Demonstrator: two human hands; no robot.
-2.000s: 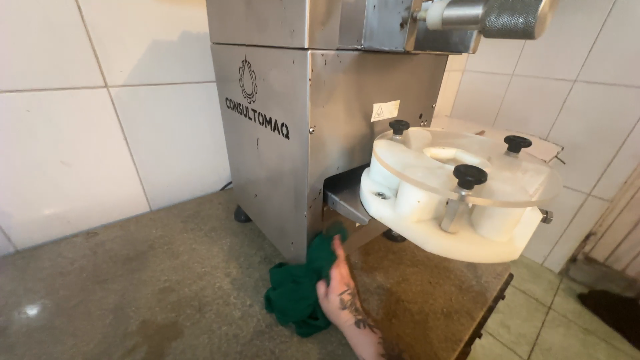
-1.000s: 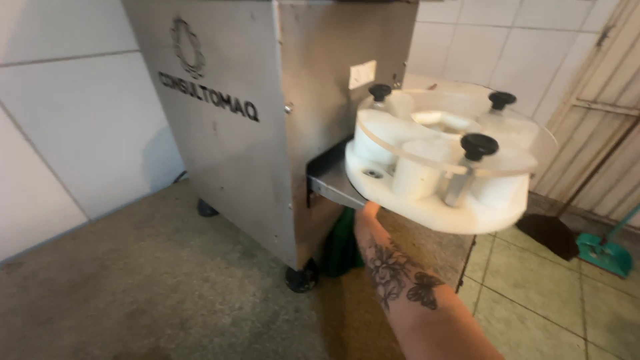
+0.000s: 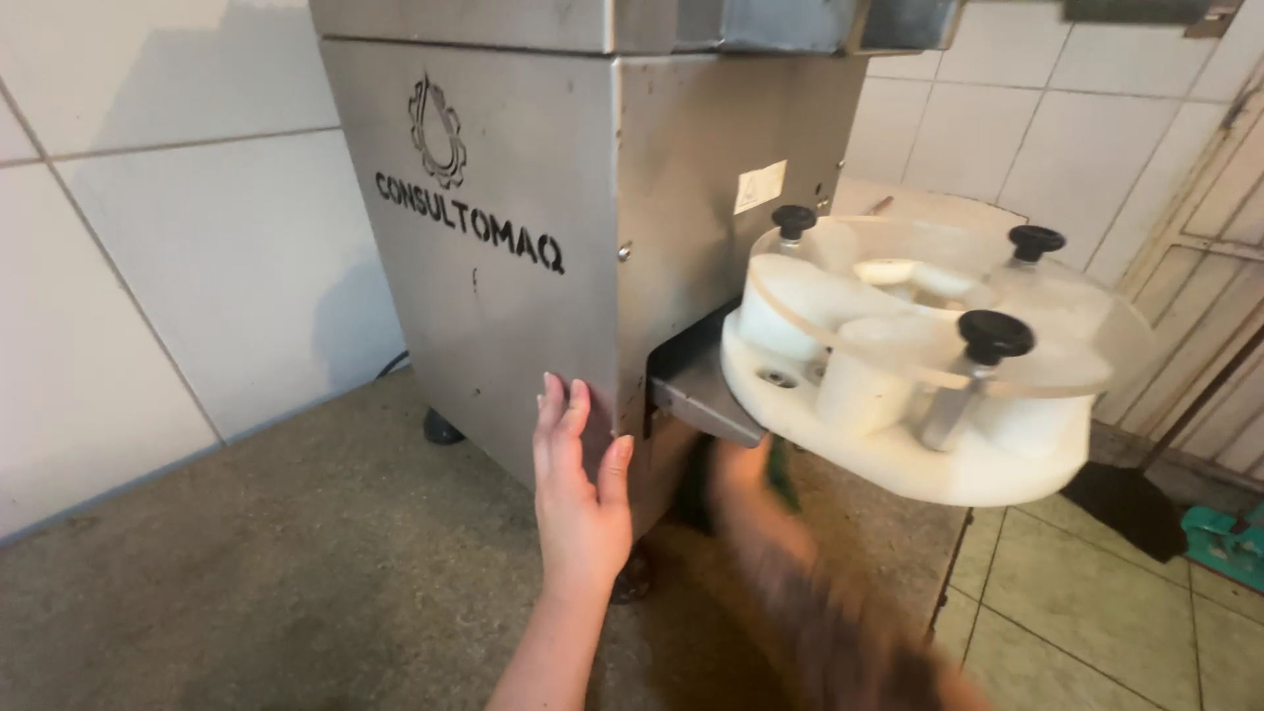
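My left hand [image 3: 581,484] rests with fingers spread against the lower corner of a stainless steel machine [image 3: 494,237], and it holds nothing. My right hand [image 3: 741,479], blurred, reaches under the metal bracket [image 3: 706,390] on the machine's side, beside a dark green cloth [image 3: 699,484]. The bracket hides the fingertips, so its grip on the cloth cannot be told. Above and to the right of this hand, a white plastic forming head [image 3: 889,434] with a clear round plate [image 3: 889,341] and black knobs [image 3: 995,336] sticks out from the machine.
The machine stands on black feet [image 3: 442,428] on a stone-like countertop [image 3: 296,553], close to a white tiled wall [image 3: 197,267]. The counter's edge runs down at the right. Beyond it are a tiled floor [image 3: 1096,602], a broom head [image 3: 1126,509] and a teal dustpan [image 3: 1224,543].
My left hand has come into view against the machine. The green cloth, out on the counter by the front corner two seconds ago, is now under the bracket with my right hand beside it.
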